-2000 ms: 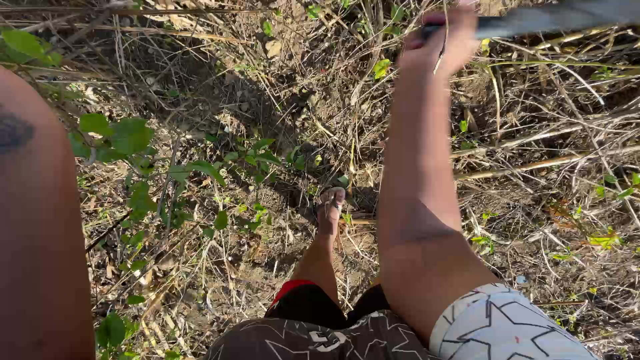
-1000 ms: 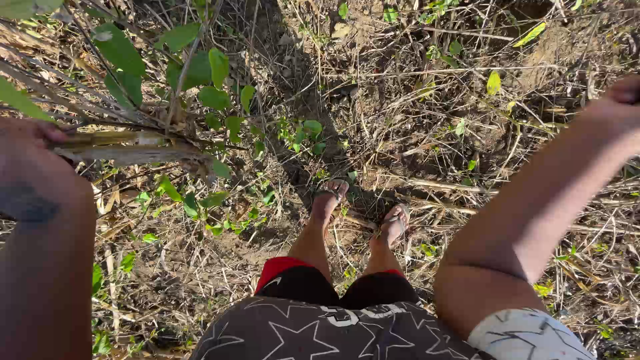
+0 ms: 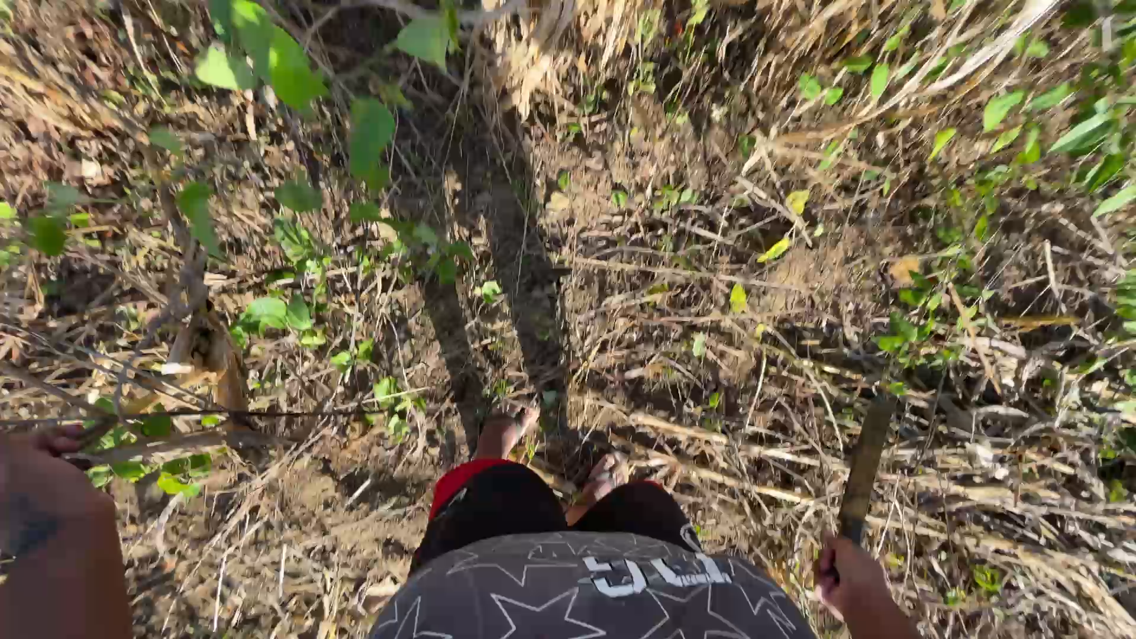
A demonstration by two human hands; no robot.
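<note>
My right hand [image 3: 848, 572], low at the right, is closed around the handle of a machete [image 3: 865, 466], its dark flat blade pointing up and away from me over the dry stalks. At the left edge my left hand [image 3: 55, 441] grips dry plant stems [image 3: 191, 439] that run to the right from it; its fingers are partly cut off by the frame and blurred. Just beyond it, a broken dry stalk [image 3: 211, 351] with torn pale husk leans among green leaves [image 3: 282, 312].
Dry stalks [image 3: 701, 435] litter the soil right of my sandalled feet [image 3: 603, 477]. Leafy vines [image 3: 368, 138] hang at the upper left, and more green plants [image 3: 1100, 133] stand at the upper right. My shadow [image 3: 524, 266] falls ahead.
My right hand has come down and closer to my body, and the machete blade now shows in full. My left hand is lower at the left edge. The view has shifted.
</note>
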